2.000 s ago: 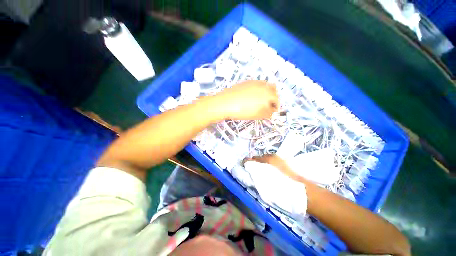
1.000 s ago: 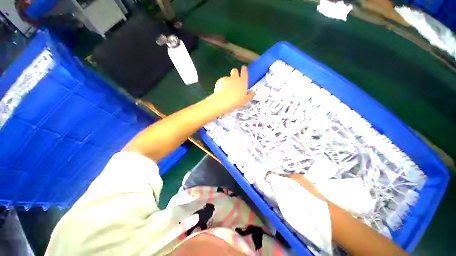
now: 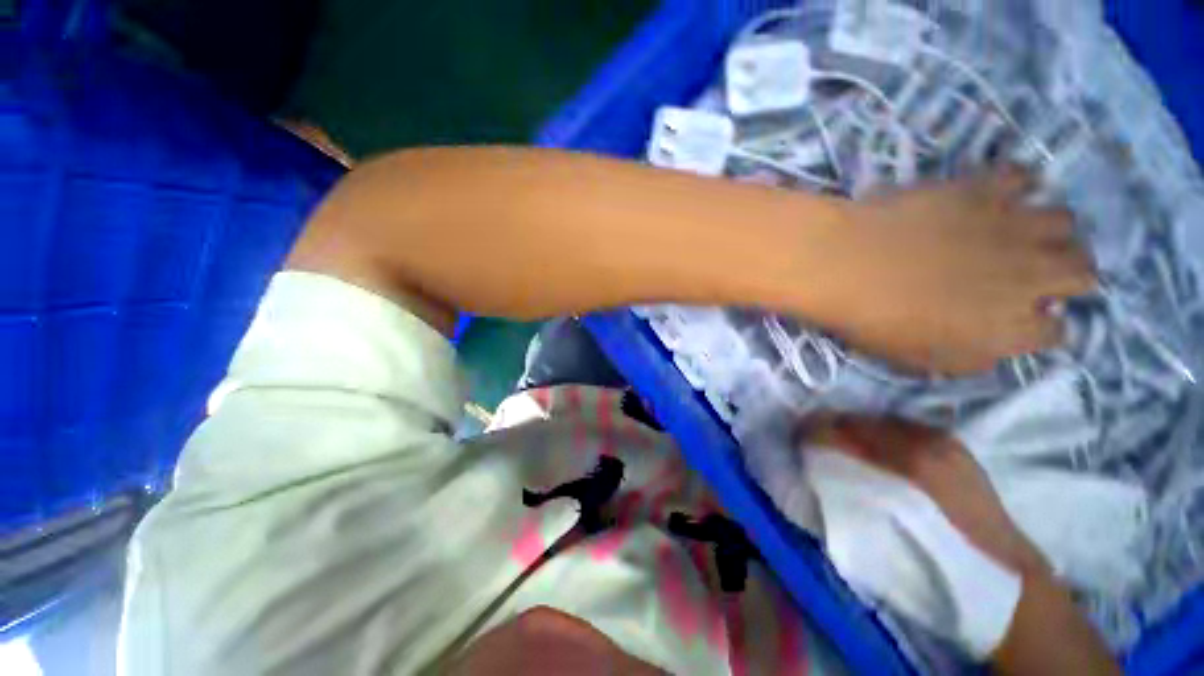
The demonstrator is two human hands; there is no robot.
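Observation:
My left hand (image 3: 970, 277) is motion-blurred and reaches across the blue tote (image 3: 779, 508), over the thin white cords (image 3: 898, 132). Its fingers look slightly apart, and no object shows in it. My right hand (image 3: 891, 449) is low in the tote below it, with a white cloth (image 3: 898, 541) bunched around it; its fingertips are mostly hidden. White power adapters (image 3: 770, 75) stand along the tote's upper left side. More adapters line the near side (image 3: 700, 350), partly under my left forearm.
Tall ribbed blue totes (image 3: 145, 277) stand on the left. The green bench top (image 3: 423, 79) shows beyond my left forearm. The tote's near wall is close against my patterned clothing (image 3: 594, 489). The tote runs out of the picture at the top and right.
My left hand has moved from the tote's upper left corner to over the cords in the middle. The view has come closer to the tote, and the white bottle has left the picture.

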